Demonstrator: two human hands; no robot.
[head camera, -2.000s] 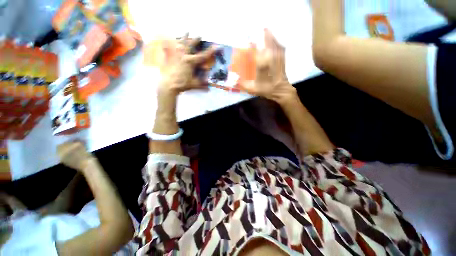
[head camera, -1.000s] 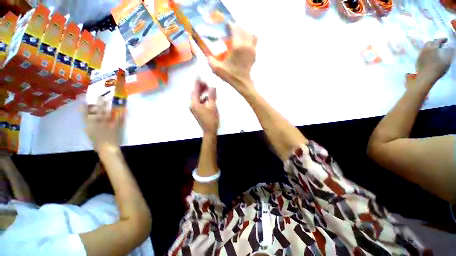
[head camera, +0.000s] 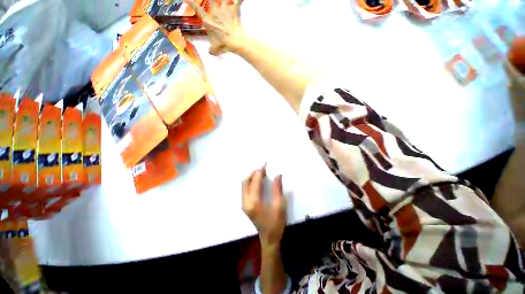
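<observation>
My right hand (head camera: 221, 26) reaches over a stack of flat retail box blanks (head camera: 175, 17) at the top edge. Its fingers are partly cut off, and I cannot tell if they grip a blank. More flat colour boxes (head camera: 167, 86), orange with a dark grey printed middle, overlap in a pile at the upper left. My left hand (head camera: 266, 207) is above the near part of the white table, fingers half curled and apart from the thumb, with nothing visible in it.
Upright filled boxes (head camera: 49, 149) stand in a row at the far left. A translucent plastic bag (head camera: 46, 51) is behind them. Orange cable coils (head camera: 374, 7) lie at the top right. A small orange-and-white card (head camera: 460, 70) lies at the right, near another person's arm (head camera: 512, 143).
The view has shifted left. My right hand has moved farther up to the stack at the back. The slanted box beside it earlier no longer shows there. The left neighbour's hand has left the view.
</observation>
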